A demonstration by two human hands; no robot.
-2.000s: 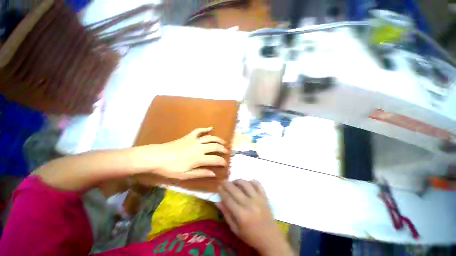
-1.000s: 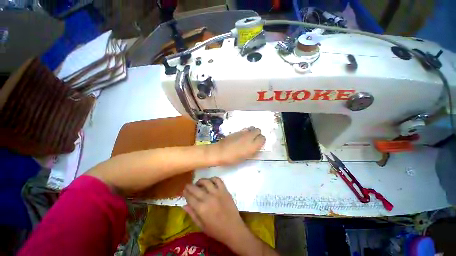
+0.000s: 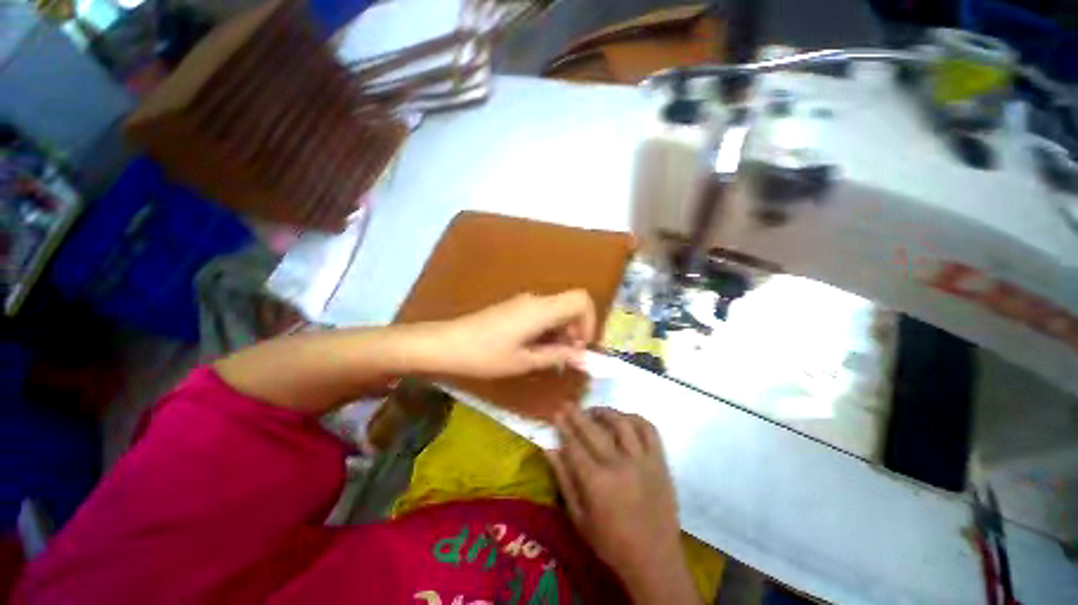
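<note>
A tan-brown leather panel (image 3: 508, 260) lies on the machine table left of the needle area, with a thin pale edge showing along its near side. My left hand (image 3: 520, 337) is over the panel's right part, thumb and fingertips pinched on a small white tab (image 3: 577, 359) near the right edge; blur hides its exact shape. My right hand (image 3: 621, 473) holds the panel's near right corner with bent fingers. The sewing machine head (image 3: 757, 177) is blurred, and its presser foot stands right of the panel.
A tall brown panel stack (image 3: 266, 118) stands at the left, with pale lining sheets (image 3: 414, 59) behind it. Loose brown pieces (image 3: 650, 47) lie in the bin behind the table. A black phone (image 3: 928, 402) lies on the machine bed; red-handled snips (image 3: 993, 550) lie at lower right.
My left hand has come back from the machine bed to the panel's right edge, its fingertips now pinched. My right hand stays at the near corner. The view has turned left.
</note>
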